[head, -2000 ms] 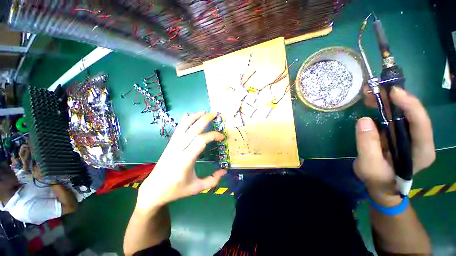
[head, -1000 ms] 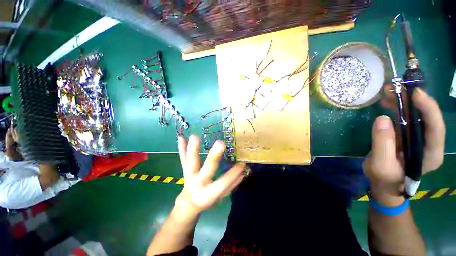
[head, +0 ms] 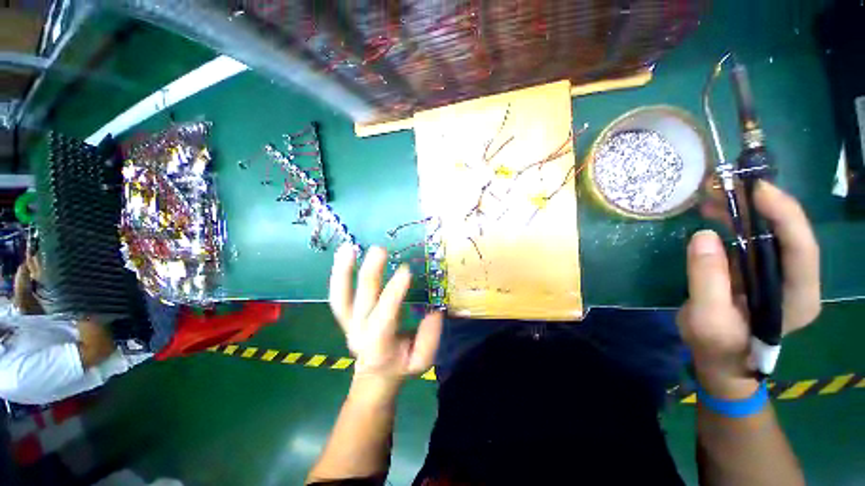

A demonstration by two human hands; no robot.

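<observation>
My right hand (head: 749, 285) holds the black soldering iron (head: 766, 275), tip pointing up, with a thin metal tube alongside it, right of the tin. My left hand (head: 377, 318) is empty, fingers spread, at the bench's front edge. The green PCB panel (head: 436, 269) lies along the left edge of the yellow-tan work board (head: 522, 275), just right of my left fingertips, with thin wires sticking out to its left. Several lithium cells with yellow tape (head: 505, 172) and red and black leads lie on the board.
A round tin (head: 597, 182) of silvery bits stands right of the board. Wired board strips (head: 318, 211) lie left, beyond my left hand. Farther left are a clear bag of cells (head: 171, 214) and a black ridged rack (head: 81, 228). A large cell rack (head: 455, 52) stands behind. A person's arm (head: 95, 342) shows far left.
My left hand has moved off the PCB panel, toward the bench edge and slightly left, and opened. My right hand still holds the iron. The camera view has shifted a little.
</observation>
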